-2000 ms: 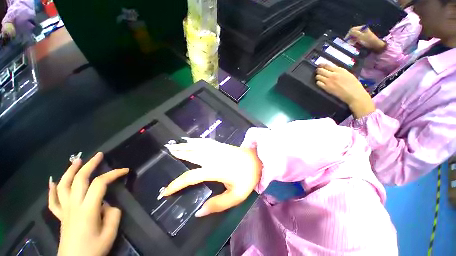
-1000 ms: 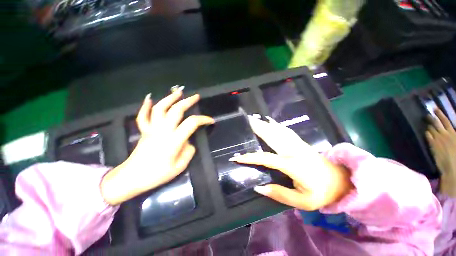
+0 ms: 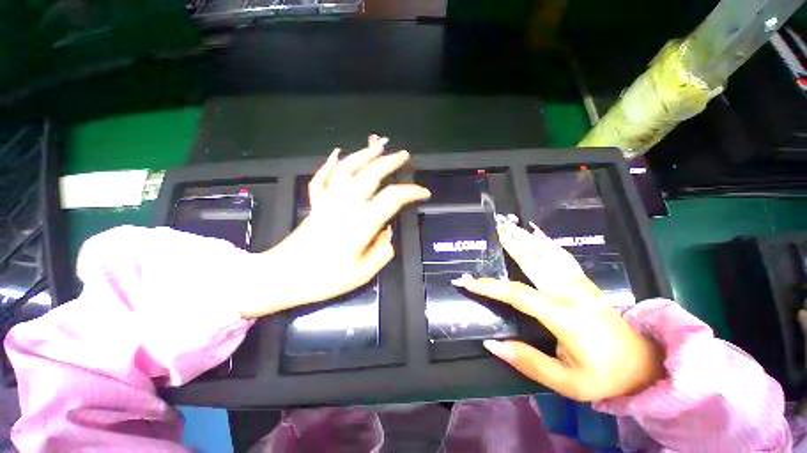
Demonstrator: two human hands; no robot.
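A black phone tray (image 3: 411, 301) with four recesses lies in front of me, a smartphone in each. My left hand (image 3: 341, 234) is spread over the second phone (image 3: 336, 327) from the left and hides its upper part; the fingertips hover by the tray's upper middle. My right hand (image 3: 566, 327) lies with fingers apart over the right edge of the third phone (image 3: 456, 301), which shows white "WELCOME" text. The fourth phone (image 3: 566, 203) also shows "WELCOME" and is partly covered by my right hand. The leftmost phone (image 3: 212, 217) is dark, partly hidden by my left sleeve.
A yellowish taped post (image 3: 659, 93) slants at the upper right, with a loose dark phone (image 3: 649, 186) near its foot. A white label strip (image 3: 106, 188) is on the green bench at left. Another dark tray (image 3: 752, 292) stands at the right. A dark block lies behind my tray.
My view has swung to face the tray squarely, and its left end now shows. "WELCOME" text now shows on the third phone, which was dark. Both hands remain over the same phones.
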